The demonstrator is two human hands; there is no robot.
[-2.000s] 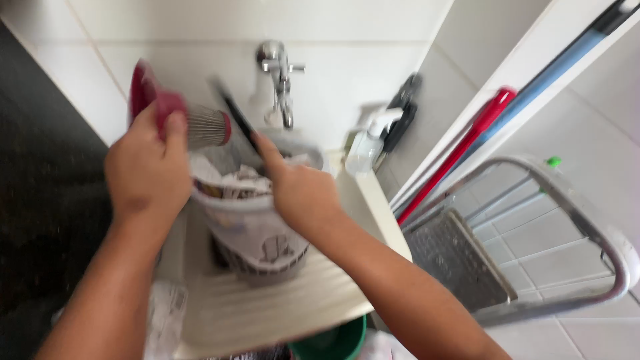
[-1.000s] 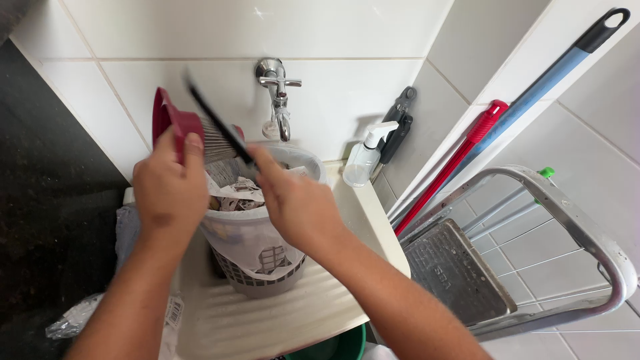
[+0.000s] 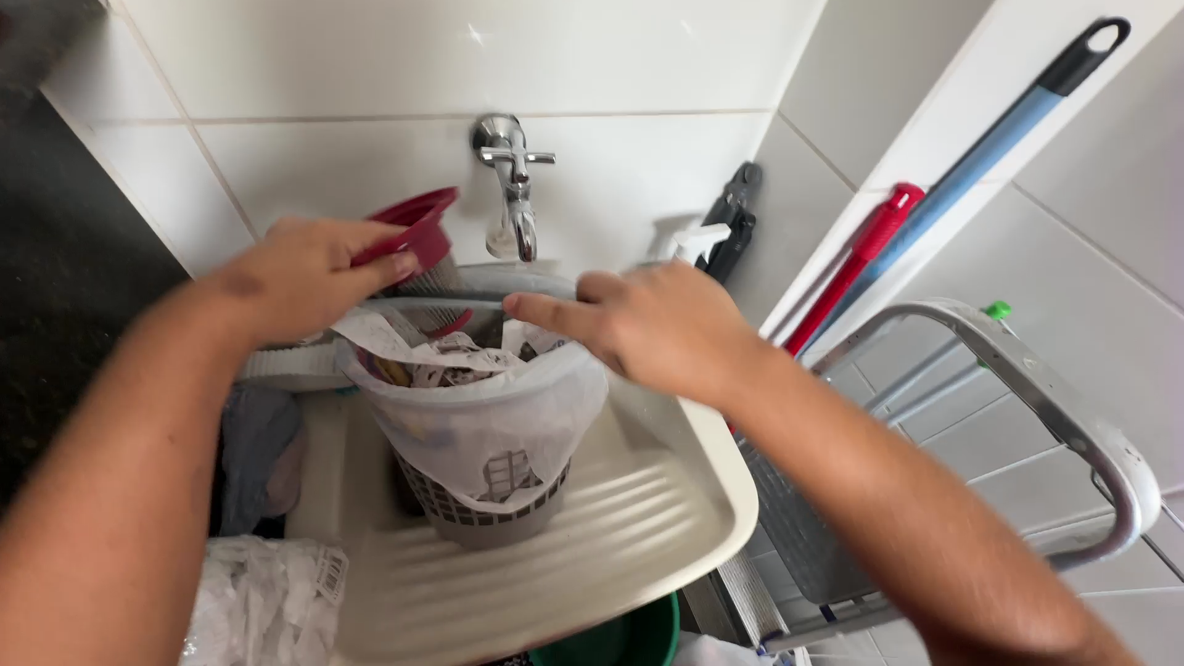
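My left hand (image 3: 319,273) grips the rim of a red plastic strainer-like filter (image 3: 427,231), tilted so that its ribbed or mesh body points down into the bin. From my right hand (image 3: 638,324), a thin dark tool (image 3: 453,302) reaches left across the bin's mouth, close to the filter; its kind cannot be told. Below both hands, a grey lattice plastic wastebasket (image 3: 499,532) lined with a whitish plastic bag (image 3: 481,425) stands on the ribbed washboard of a cream laundry sink (image 3: 629,518). Crumpled printed paper (image 3: 462,361) lies in the bag.
A chrome tap (image 3: 518,194) juts from the tiled wall behind. A white spray-bottle head (image 3: 700,242) shows beyond my right hand. Red (image 3: 856,264) and blue (image 3: 962,176) poles lean right, above a metal stepladder (image 3: 1045,398). Clear plastic packaging (image 3: 264,601) lies lower left; a green bucket (image 3: 615,638) stands below.
The filter has gone from above and left of the bin to over its mouth, its body now pointing down. The dark tool has tipped from steeply slanted to nearly level.
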